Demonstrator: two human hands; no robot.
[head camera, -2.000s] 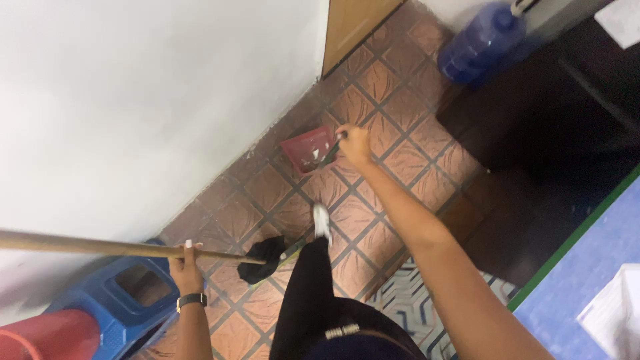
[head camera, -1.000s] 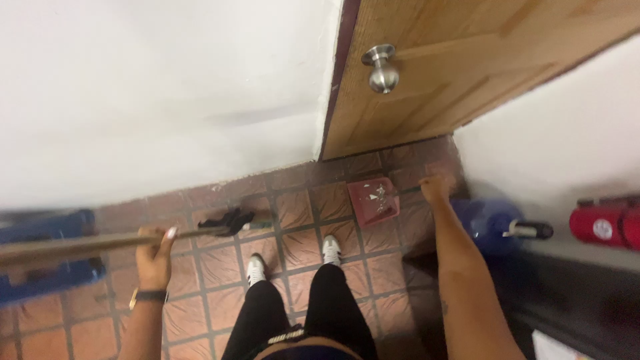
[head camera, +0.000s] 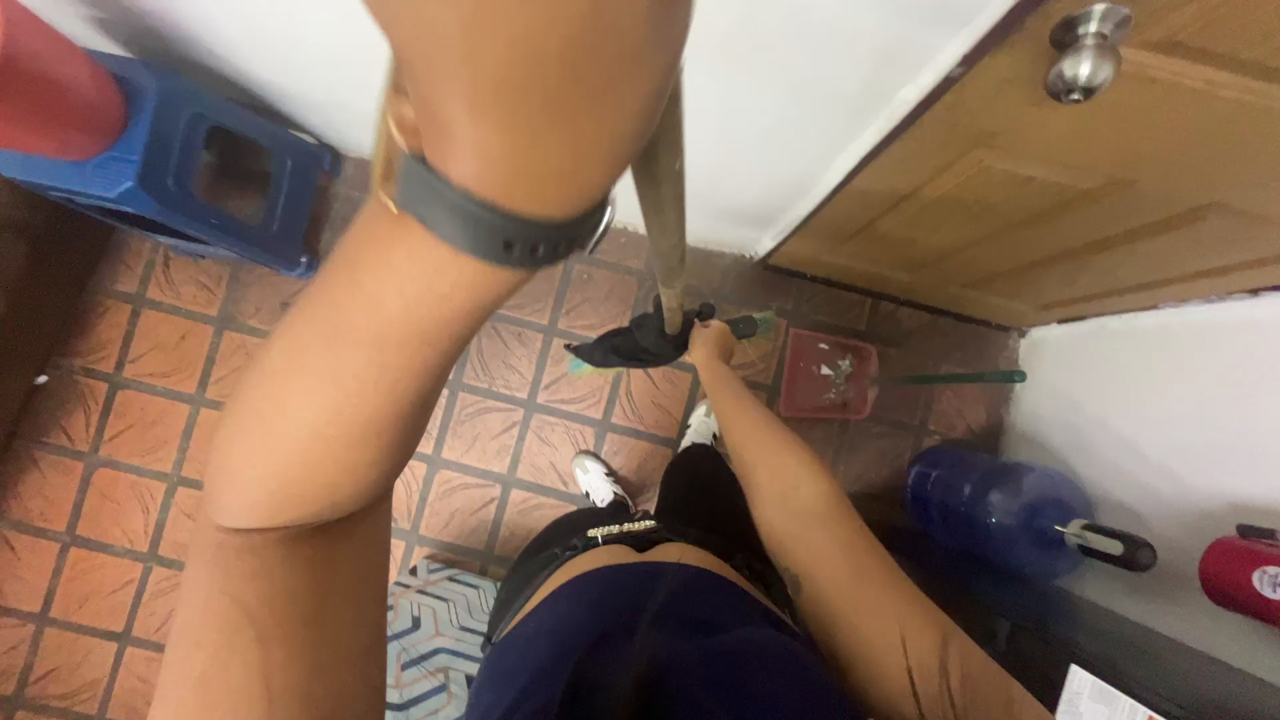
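Note:
My left hand (head camera: 540, 90) is raised close to the camera at the top, around the upper part of a wooden pole (head camera: 660, 200); its fingers are mostly hidden. Lower down, the pole ends at a broom head wrapped in black cloth (head camera: 640, 342), with greenish bristles showing at both sides. My right hand (head camera: 712, 342) grips the black cloth beside the pole's lower end. Right of it, a red dustpan (head camera: 828, 374) with bits of debris in it lies on the tiled floor, its green handle (head camera: 960, 378) pointing right.
A wooden door (head camera: 1000, 170) with a round knob stands at upper right. A blue water jug (head camera: 1000, 510) and a red fire extinguisher (head camera: 1240, 575) are at right. A blue plastic stool (head camera: 200, 160) bears a red container (head camera: 55, 85) at upper left. A patterned mat (head camera: 440, 640) lies below.
My right hand has let go of the dustpan handle and now holds the black cloth. My left hand has risen toward the camera, and the pole has gone from slanting sideways to nearly upright.

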